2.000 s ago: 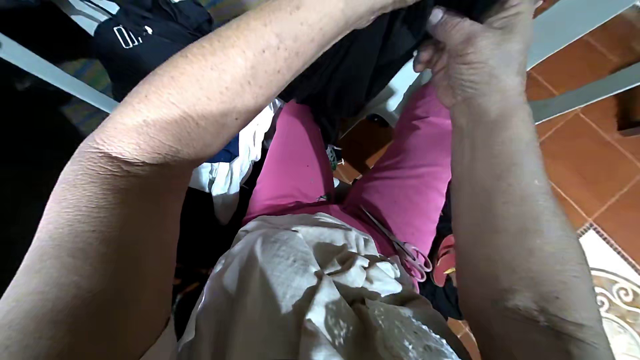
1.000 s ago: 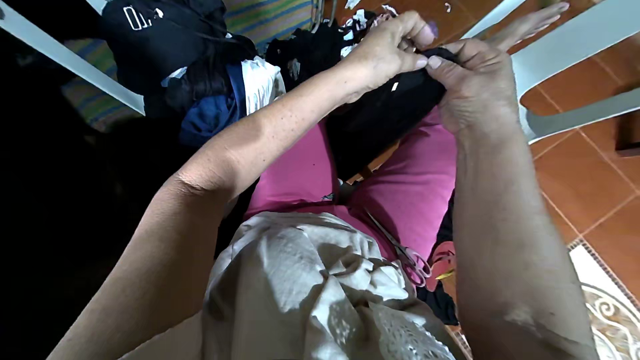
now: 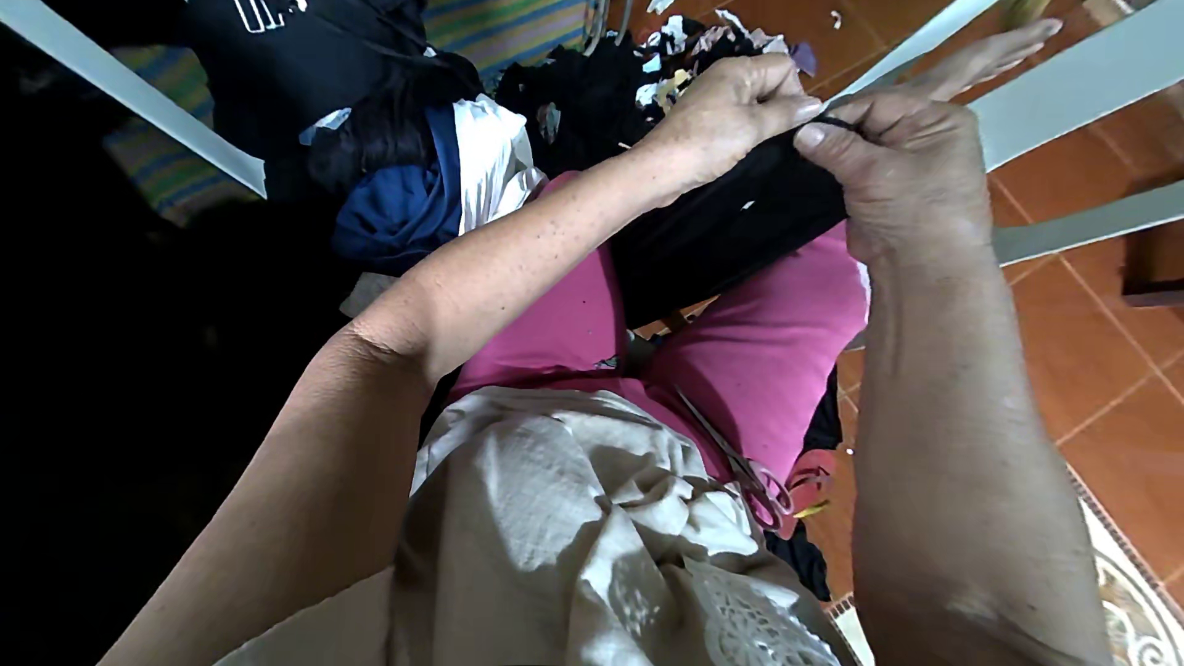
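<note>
Black fabric [image 3: 731, 227] lies across my knees, over the pink trousers [image 3: 768, 324]. Its top edge is pinched between the thumb and fingers of my right hand [image 3: 902, 162]. My left hand [image 3: 740, 111] meets it there, thumb and index finger closed at the same edge, with a thin dark strip or fold between the two hands. On the upper part of my right thigh rests a pair of scissors with pink handles [image 3: 763, 490], not touched by either hand.
Dark, blue and white clothes [image 3: 398, 222] are heaped at the left. Beyond my knees lies a pile of fabric scraps [image 3: 592, 97]. Pale metal or plastic bars [image 3: 1082, 83] run at both sides. Someone's bare foot or hand [image 3: 990, 60] shows behind my right hand. A red flip-flop [image 3: 809, 481] is beside my thigh.
Two seconds ago my left hand was mostly out of view at the top; it now shows beside my right hand at the edge of the black fabric. The view has shifted, showing more scraps.
</note>
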